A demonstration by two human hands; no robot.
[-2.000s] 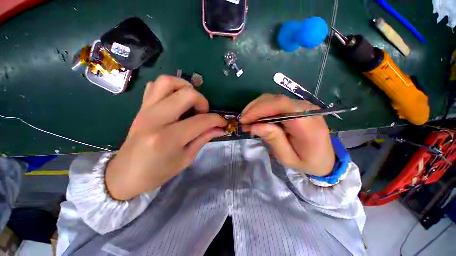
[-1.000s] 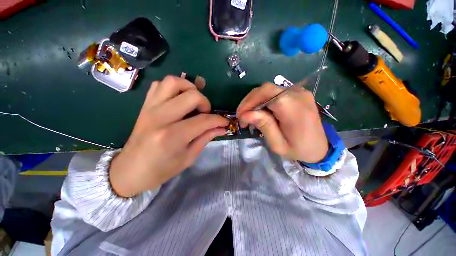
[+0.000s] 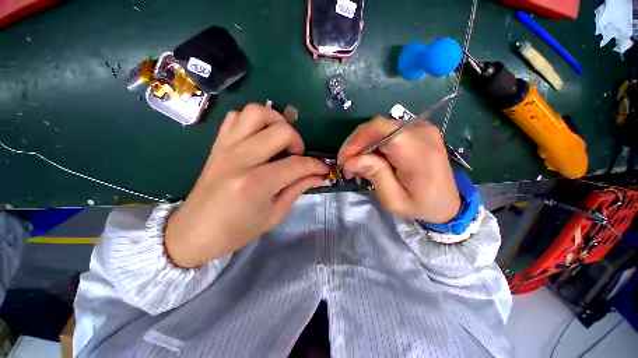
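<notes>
A small opened watch with an orange flex cable [image 3: 333, 175] lies at the bench's near edge between my hands, mostly hidden by my fingers. My left hand [image 3: 241, 183] holds its left side with thumb and index finger. My right hand [image 3: 409, 171] holds a thin grey metal rod [image 3: 413, 123], whose far end points up and to the right; whether it is a spudger or tweezers I cannot tell. My right fingertips are at the watch's right side.
A second opened watch [image 3: 183, 110] is at left, a pink-framed watch [image 3: 334, 29] at top centre, small loose parts [image 3: 338, 91] below it. A blue double-bulb object [image 3: 429, 58], tweezers [image 3: 458, 157] and an orange electric screwdriver [image 3: 549, 131] are at right. A red tray [image 3: 579, 241] stands beyond the edge.
The rod in my right hand has swung from nearly level to pointing up and right. My right fingers have shifted slightly at the watch. The bench items have shifted in view.
</notes>
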